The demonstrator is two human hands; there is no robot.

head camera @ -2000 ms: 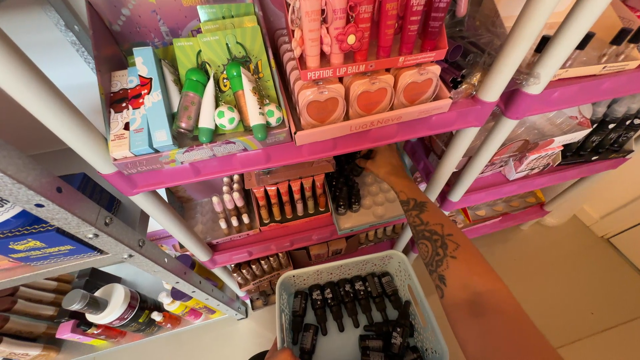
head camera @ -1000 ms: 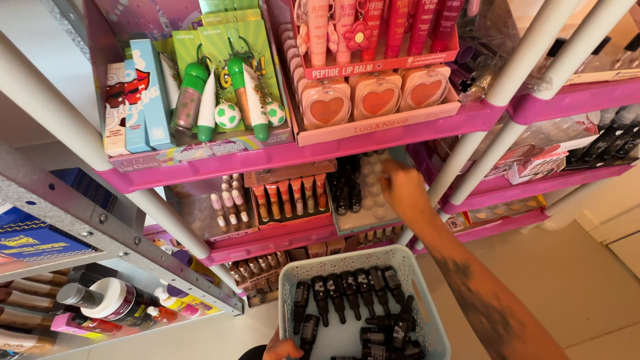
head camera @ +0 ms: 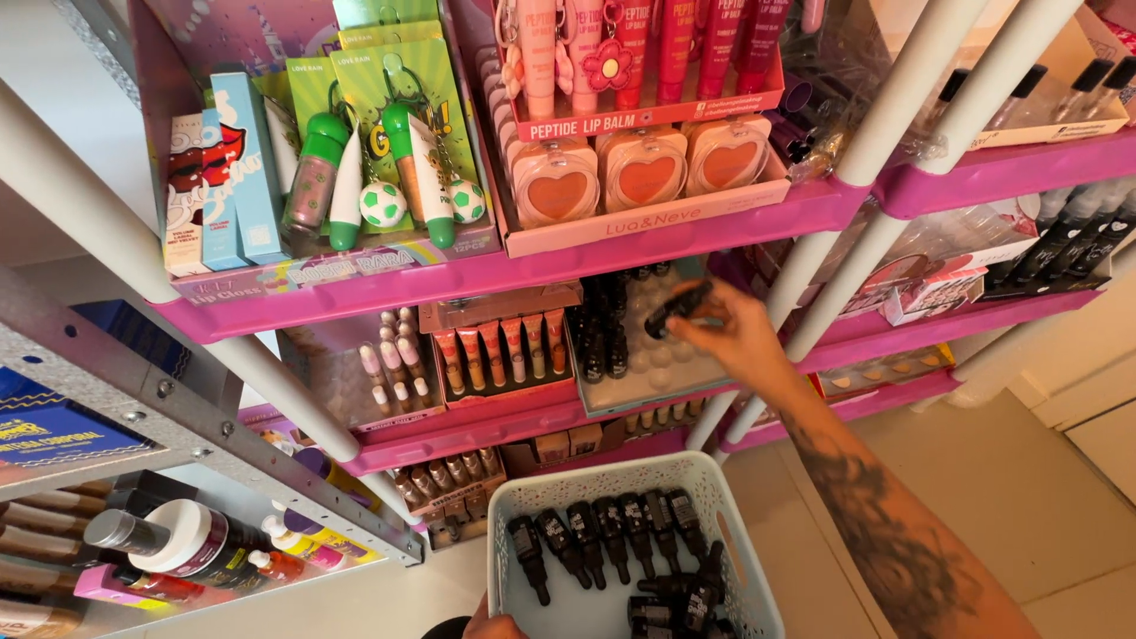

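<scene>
Between the thumb and fingers of my right hand [head camera: 728, 333] is a small black cosmetic bottle [head camera: 678, 311], over a display tray [head camera: 657, 377] with rounded clear slots on the middle shelf. Similar black bottles [head camera: 605, 333] stand in the left part of that tray. My left hand [head camera: 493, 624], partly cut off at the bottom edge, grips the near left rim of a pale plastic basket [head camera: 745, 541]. Several black bottles [head camera: 611, 532] lie inside it, some in a row, others piled at the lower right.
The upper pink shelf [head camera: 550, 266] carries lip gloss boxes, lip balm tubes and heart compacts [head camera: 641, 173]. Left of the tray stand small gloss tubes [head camera: 501, 351]. White shelf posts [head camera: 821, 257] rise at the right. A metal rack [head camera: 204, 426] with bottles and jars is at the left.
My right hand has moved from deep among the tray's bottles back toward the right and now shows a black bottle in its fingers. The basket remains below the shelves.
</scene>
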